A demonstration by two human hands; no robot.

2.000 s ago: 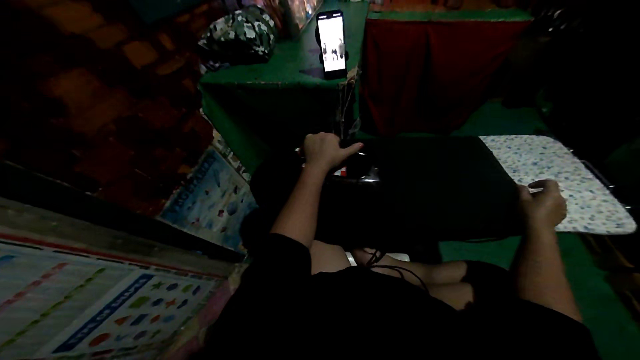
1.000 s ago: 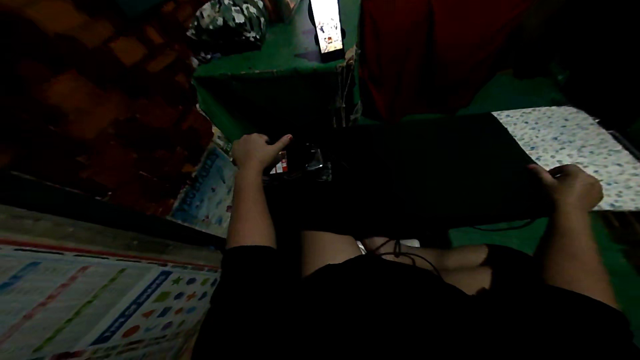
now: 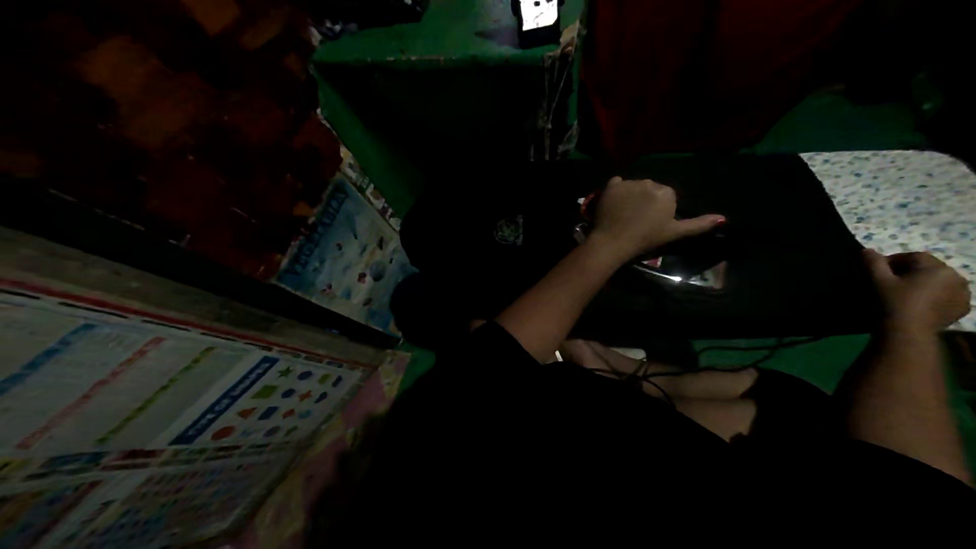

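A black cloth garment [image 3: 770, 229] with a small emblem lies over an ironing board [image 3: 900, 198] that has a white cover with a small blue print. My left hand [image 3: 637, 213] is curled on top of something red and clear over the cloth, which looks like the handle of a clothes iron; a shiny clear part [image 3: 686, 276] shows beside my wrist. My right hand [image 3: 919, 290] pinches the garment's edge at the right, near the patterned cover. Dark cloth and dim light hide the iron's outline.
A lit phone [image 3: 539, 19] stands on a green table [image 3: 435, 38] beyond the board. A red curtain [image 3: 686, 76] hangs behind. Educational posters [image 3: 229, 396] line the left side, and a dark cord [image 3: 732, 366] runs over my lap.
My left hand, with the thing under it, has moved right along the garment since a second ago, after an earlier move left. My right hand stays at the garment's right edge.
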